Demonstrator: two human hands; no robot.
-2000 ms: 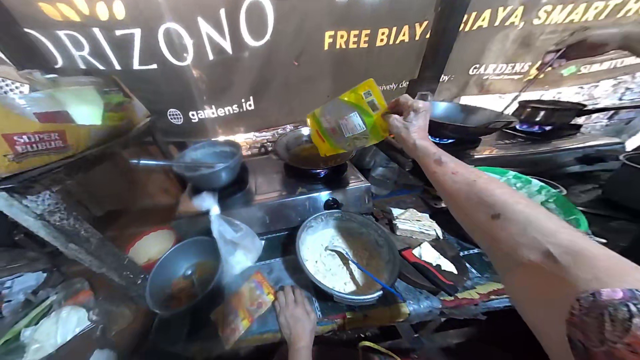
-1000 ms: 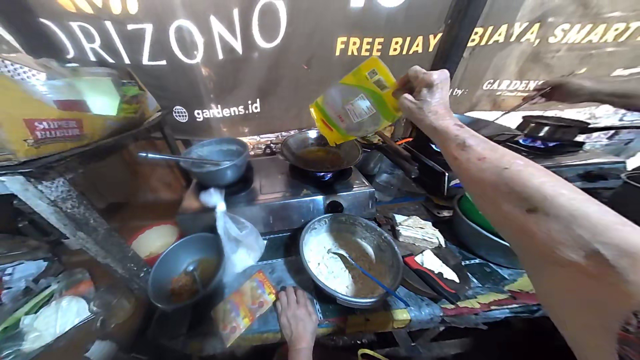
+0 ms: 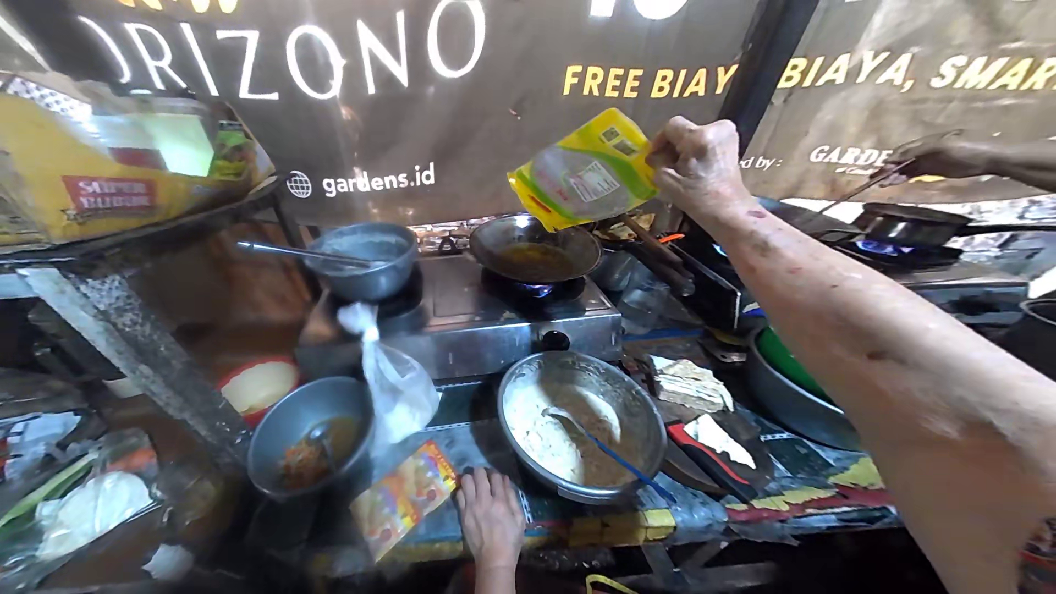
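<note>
My right hand (image 3: 700, 161) grips one end of a yellow-green plastic pouch (image 3: 584, 172), tilted above a wok (image 3: 536, 252) that holds brownish oil over a blue flame. Near the table's front edge, my left hand (image 3: 490, 516) rests palm down, its fingers beside an orange-yellow packet (image 3: 404, 499); whether they touch it I cannot tell. To its right stands a metal bowl (image 3: 582, 425) of pale batter, with a blue-handled spoon (image 3: 606, 450) in it. A grey bowl (image 3: 309, 433) with orange shreds and a ladle is on the left.
A knotted plastic bag (image 3: 396, 388) hangs by the steel stove (image 3: 462, 322), which also bears a grey pot (image 3: 363, 260). Right of the batter lie white slabs (image 3: 689, 384) and a red-black handled tool (image 3: 709, 458). Another person's hand (image 3: 949, 155) is at a farther stove with a lit burner (image 3: 899, 247).
The pouch has stayed tilted over the wok in my right hand, and my left hand has stayed on the table. The view has shifted somewhat, and the other person's hand shows more clearly.
</note>
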